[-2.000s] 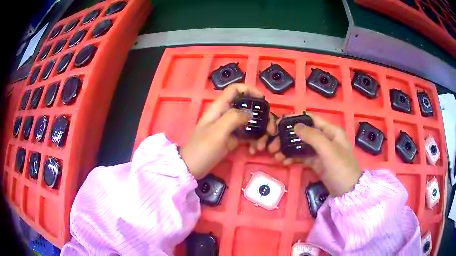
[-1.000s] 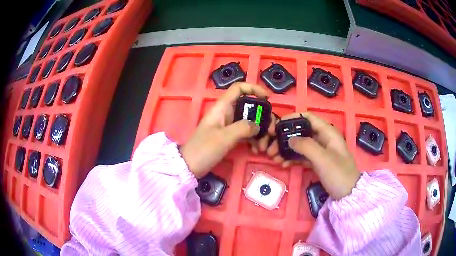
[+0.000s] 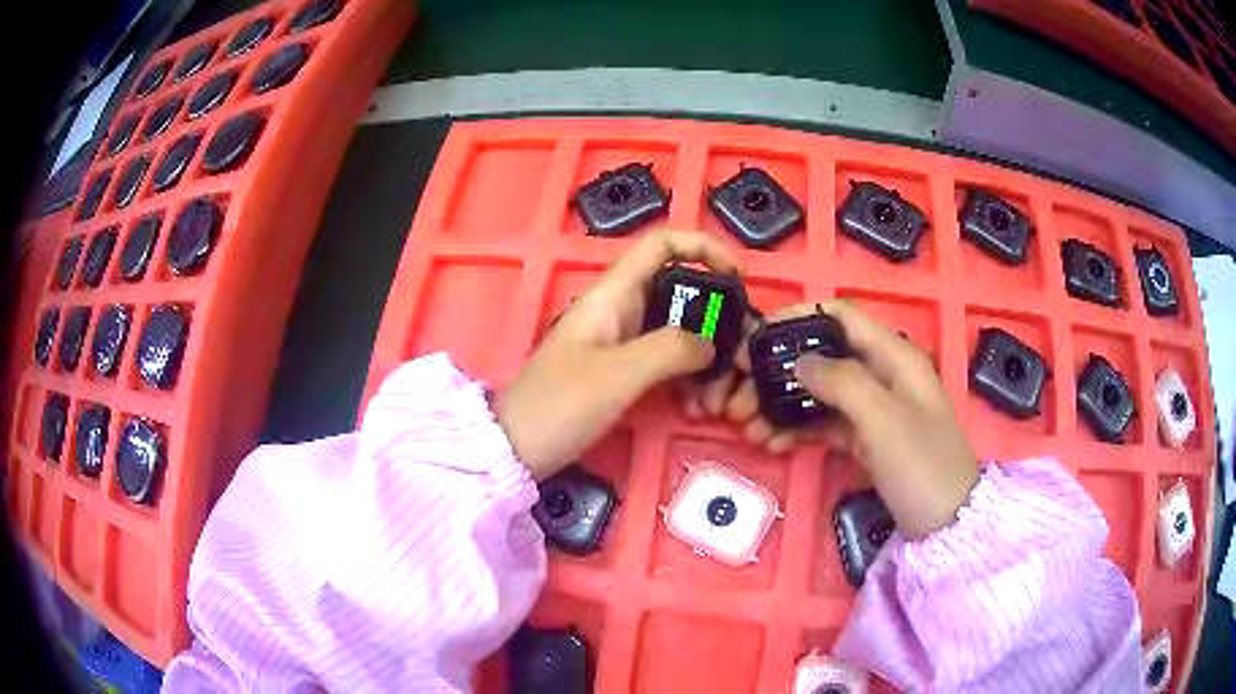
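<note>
My left hand point(image 3: 596, 359) holds a dark smartwatch unit point(image 3: 702, 307) face up, its screen black with white text and a green strip, my thumb at its lower edge. My right hand point(image 3: 888, 407) holds a second dark smartwatch unit, whose black screen point(image 3: 784, 355) shows small white marks, my thumb on the screen. Both are above the red-orange compartment tray point(image 3: 475, 264). In its pockets, dark units point(image 3: 756, 203) and a light unit point(image 3: 721, 511) lie face down, round sensor windows up. My hands and sleeves hide part of the middle pockets.
A neighbouring red-orange tray point(image 3: 292, 224) at the left holds several glossy black units. A pale metal rail point(image 3: 651, 98) runs behind the main tray on the dark green bench point(image 3: 678, 38). Another red-orange tray point(image 3: 1084, 41) shows at the top right, and white paper point(image 3: 1216, 305) at the right edge.
The left unit's screen went from rows of white marks to white text with green. The right unit's screen also changed. Both hands stay in nearly the same place.
</note>
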